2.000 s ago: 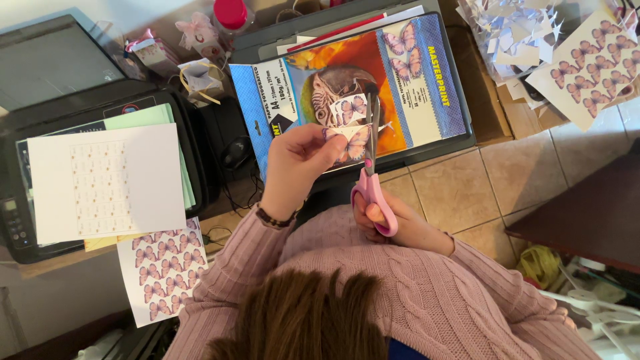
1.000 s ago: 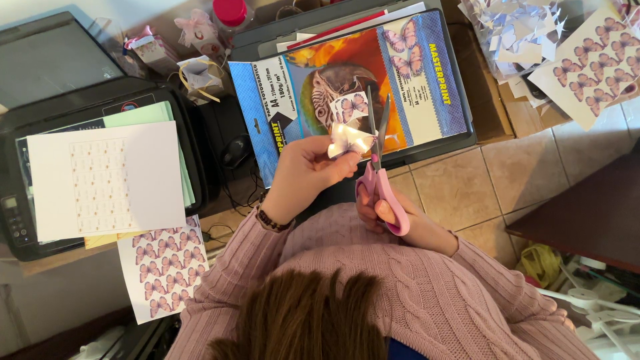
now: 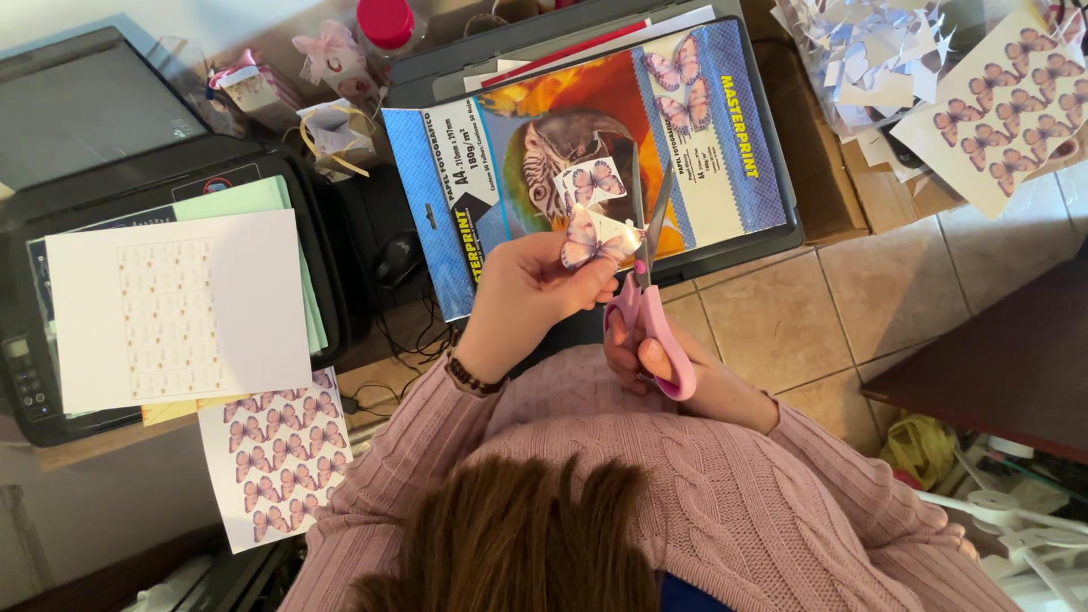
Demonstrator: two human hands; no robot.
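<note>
Between thumb and fingers, my left hand [image 3: 544, 285] pinches a printed paper butterfly [image 3: 599, 238], partly trimmed, with light glaring off its right wing. My right hand [image 3: 650, 353] holds pink-handled scissors [image 3: 650, 297] through the loops, blades parted and pointing away from me, close by the butterfly's right edge. Just beyond lies a small paper piece with another butterfly [image 3: 595, 183] on a photo paper pack [image 3: 561, 93]. Two cut-out butterflies [image 3: 684, 106] rest on the pack's right part.
A printer [image 3: 340, 331] with a printed white sheet [image 3: 255, 280] on it stands at left, a butterfly sheet [image 3: 289, 459] below. At right are another butterfly sheet [image 3: 977, 161] and a clear bag of paper scraps [image 3: 884, 76]. A red-lidded jar [image 3: 387, 24] and small paper boxes [image 3: 340, 136] stand at upper left.
The butterfly in my left hand has turned from glare to showing its print. The scissor blades, nearly together two seconds ago, are now parted.
</note>
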